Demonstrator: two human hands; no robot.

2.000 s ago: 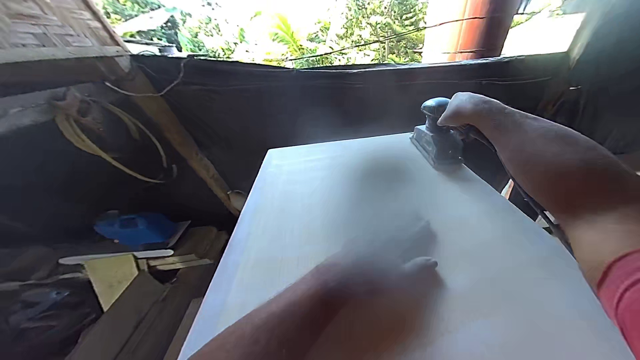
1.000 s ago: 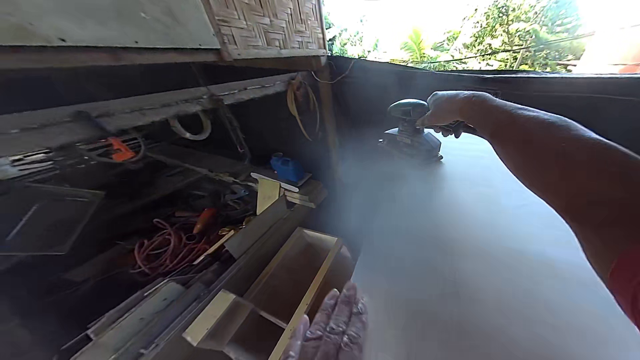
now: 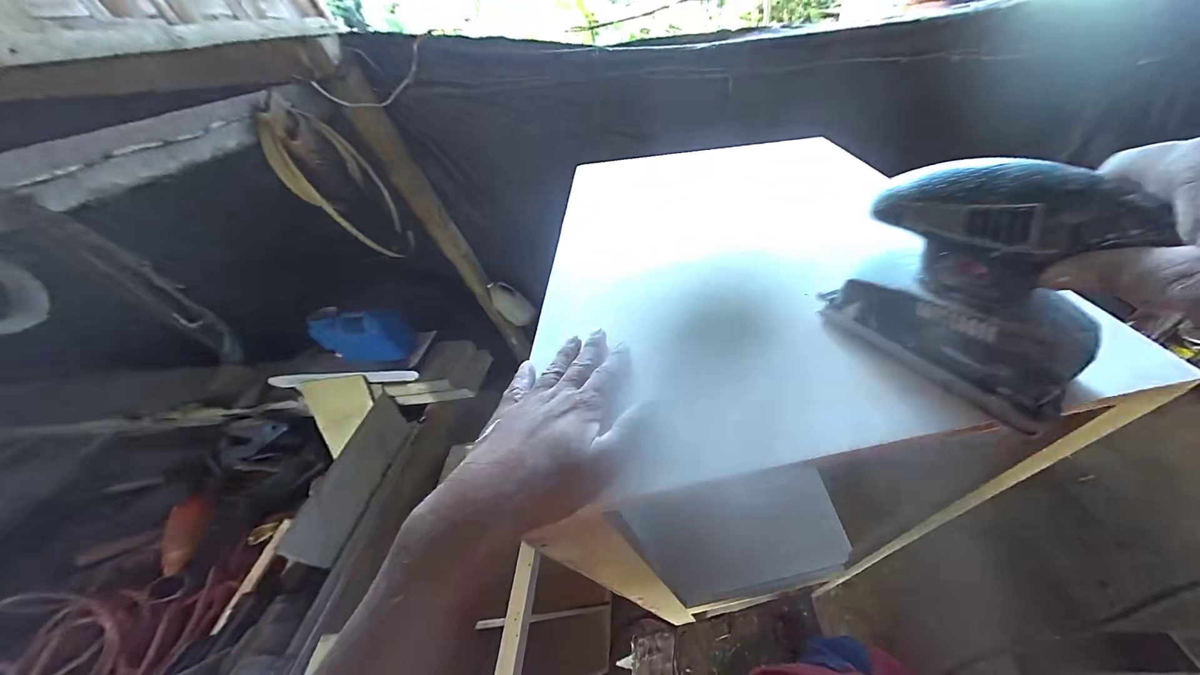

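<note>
A dark electric sheet sander (image 3: 975, 291) rests on the white top panel (image 3: 694, 206) of a wooden cabinet, near its right front corner. My right hand (image 3: 1148, 225), at the right edge of the view, grips the sander's rear handle. Dust coats my left hand (image 3: 572, 412), which lies palm down with spread fingers on the panel's left front part and holds nothing. Below the top, the cabinet's open front (image 3: 741, 534) shows pale wood edges and an inner panel. A blurry dark patch in mid-view hides some of the surface.
Wood offcuts (image 3: 347, 478) and a blue tool or case (image 3: 361, 335) lie to the left. Red hose or cord (image 3: 112, 619) is coiled at lower left. A dark sheet (image 3: 656, 103) hangs behind the cabinet, beside a slanted wooden post (image 3: 431, 206).
The sander, in my right hand, has come from the panel's far part to its near right. My left hand now lies on the panel; a second ago it was by the open wooden frame. The view has shifted.
</note>
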